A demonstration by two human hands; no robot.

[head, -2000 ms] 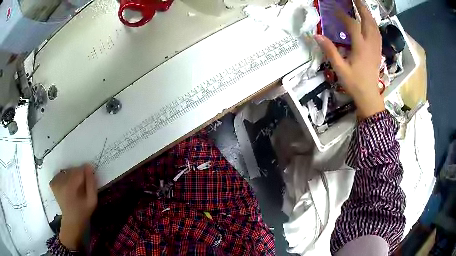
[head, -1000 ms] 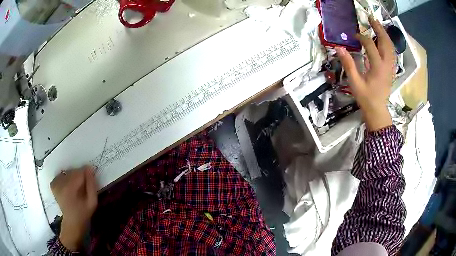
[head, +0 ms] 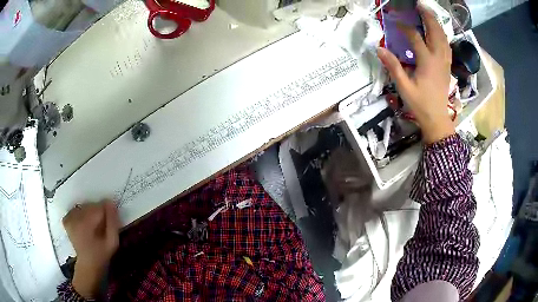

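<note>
My left hand [head: 92,232] rests at the front left edge of the white table strip, fingers curled together and slightly blurred. A thin dark thread [head: 126,184] sticks up from beside its fingertips; whether the fingers pinch it is hard to tell. My right hand [head: 426,79] is spread over the smartphone [head: 402,36], fingers apart, with the index and middle fingers over its purple screen. The phone has a red case edge and lies at the top of the accessory tray [head: 370,152]. The right hand does not grip it.
Red-handled scissors [head: 170,17] lie on the cream machine bed [head: 194,50]. A printed ruler [head: 248,112] runs along the white strip. White stitched cloth [head: 16,206] lies at far left. More white cloth [head: 377,248] hangs below the tray. Thread clippings [head: 227,207] lie on the checked apron.
My right hand has moved up and left from below the phone to over its screen since one second ago. The left hand stays in nearly the same place. The view has shifted slightly.
</note>
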